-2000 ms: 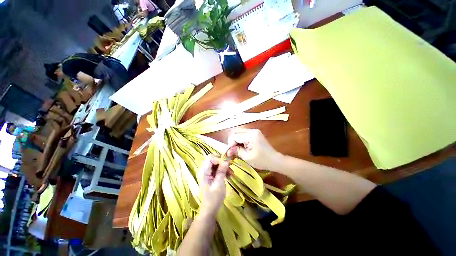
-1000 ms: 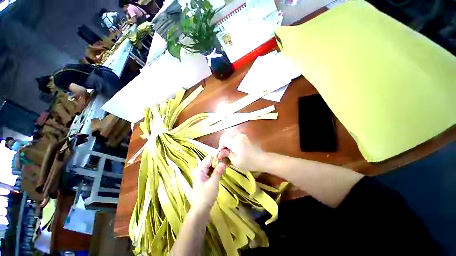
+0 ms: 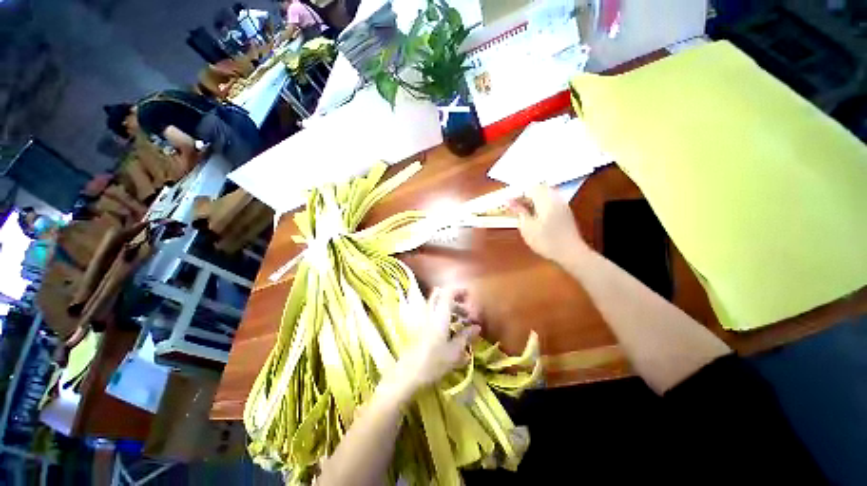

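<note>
A large fanned bundle of yellow strips (image 3: pixel 328 351) lies on the reddish-brown desk, gathered at a whitish band (image 3: pixel 327 228). A few paler strips (image 3: pixel 447 220) run from the gathered part to the right. My right hand (image 3: pixel 549 223) is at the far ends of these strips, its fingertips closed on them. My left hand (image 3: pixel 445 337) lies over the right side of the bundle, fingers curled; whether it holds a strip is hidden.
A large yellow sheet (image 3: pixel 732 180) covers the desk's right side, beside a black flat rectangle (image 3: pixel 635 242). White papers (image 3: pixel 547 152), a potted plant (image 3: pixel 462 128) and a red-based calendar (image 3: pixel 518 57) stand behind. A person (image 3: pixel 190 119) bends over a bench at left.
My hands were together over the bundle and are now apart. My right hand has moved up and right to the pale strip ends. My left hand has moved slightly down and right.
</note>
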